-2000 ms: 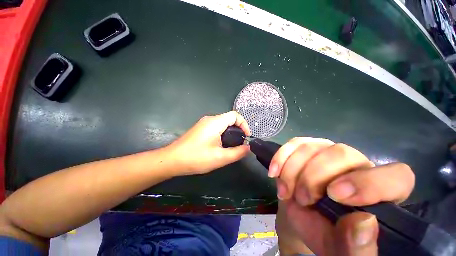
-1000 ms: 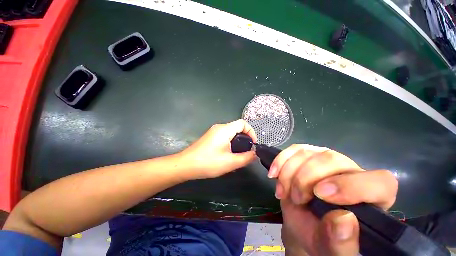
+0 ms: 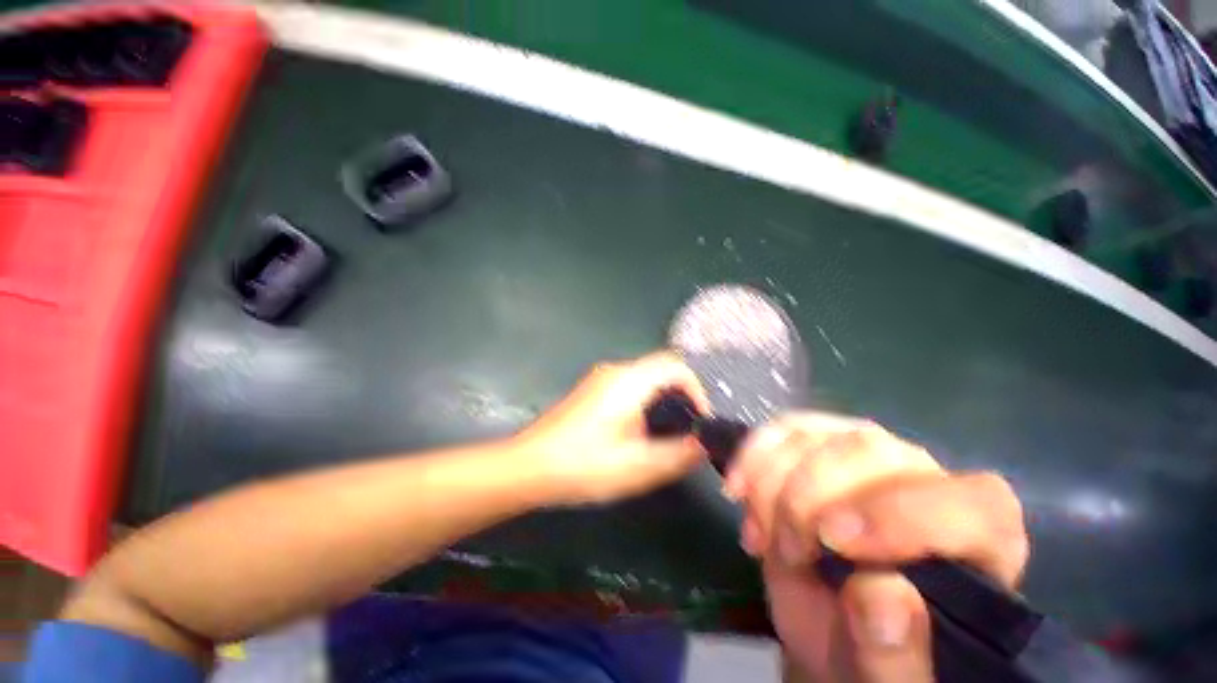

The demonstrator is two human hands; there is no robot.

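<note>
My left hand is closed around a small black housing, with its end showing between thumb and fingers. My right hand grips a black electric screwdriver. Its tip points left at the housing and seems to meet it; blur hides the exact contact. Just behind my left hand lies the round screw dish, with silvery screws heaped in its far half. A few tiny screws are scattered beside it.
Two open grey-rimmed housings lie on the dark green bench at left. The orange-red tray with black units stands at far left. A white strip separates the green conveyor, which carries dark pieces.
The view has shifted, so the tray, housings and dish sit further right and lower, and the picture is blurrier. Both hands keep hold of the housing and screwdriver.
</note>
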